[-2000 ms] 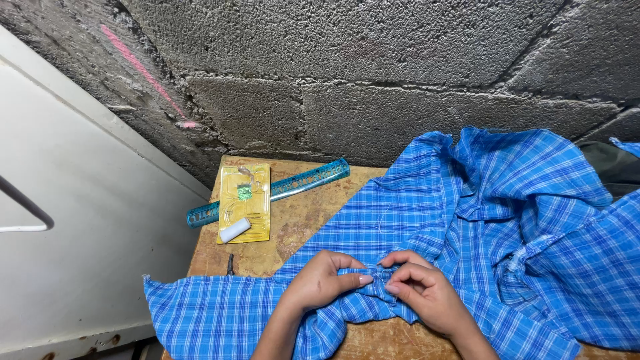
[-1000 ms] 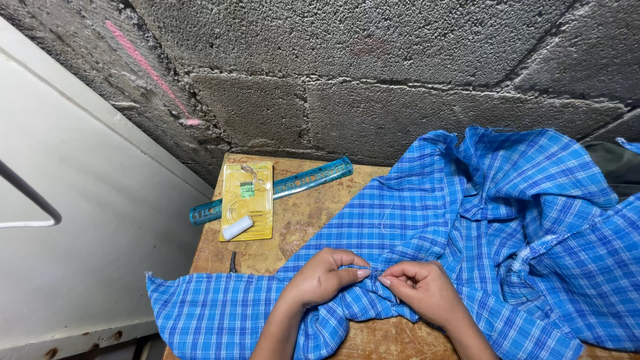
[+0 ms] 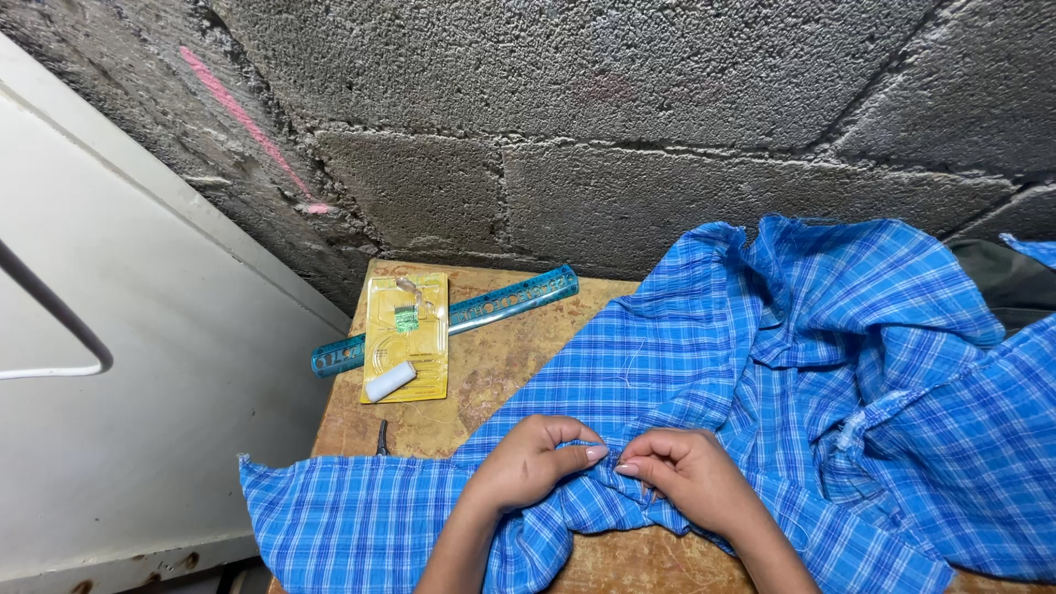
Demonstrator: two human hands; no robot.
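Blue plaid cloth point(image 3: 643, 363) with raw, frayed edges lies bunched across the wooden table. My left hand point(image 3: 536, 462) pinches a gathered fold of it between thumb and fingers. Close to its right, my right hand point(image 3: 685, 474) has thumb and forefinger pressed together at the same fold; whether a needle is between them cannot be made out. A loose white thread lies on the cloth above the hands. Back left is a yellow blister card point(image 3: 429, 338) with a white thread spool point(image 3: 390, 382) on it, resting over a blue stencil ruler point(image 3: 520, 299).
A dark tool tip point(image 3: 383, 437) pokes out from under the cloth on the worn wooden table point(image 3: 487, 371). Behind stands a concrete block wall point(image 3: 660, 190). A white metal panel point(image 3: 132, 330) with a bent rod is at left. Dark fabric point(image 3: 1006, 280) lies at the far right.
My right hand was a little farther from my left one two seconds ago; its fingertips are now closer together, at the fold. The cloth and the things on the table have kept their places.
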